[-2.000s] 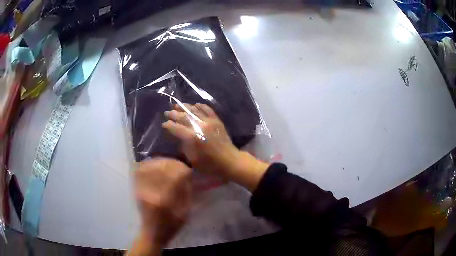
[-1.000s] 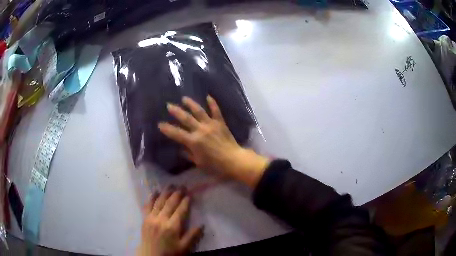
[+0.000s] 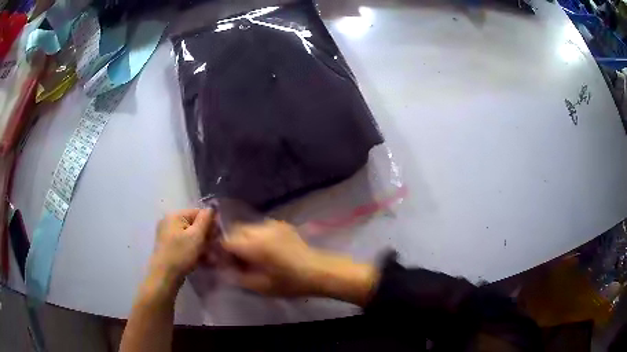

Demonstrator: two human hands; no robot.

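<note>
A dark folded garment (image 3: 275,110) lies flat inside a clear polybag (image 3: 385,161) on the white table. The bag's mouth faces me, with a thin reddish-pink strip (image 3: 354,215) across it. My left hand (image 3: 182,240) pinches the film at the bag's lower left corner, just below the garment. My right hand (image 3: 265,251) is blurred and lies over the bag's mouth close beside my left hand. Whether its fingers grip the film cannot be told.
A pale-blue label strip (image 3: 69,168) with white printed labels runs down the left side and curls at its far end. A black slim object (image 3: 18,237) lies at the left edge. Dark packs are at the far edge. Blue baskets (image 3: 584,27) stand beyond the far right.
My right hand has left the garment and moved down to the bag's mouth. My left hand has moved up and left to the bag's corner. The bag's mouth and pink strip show more.
</note>
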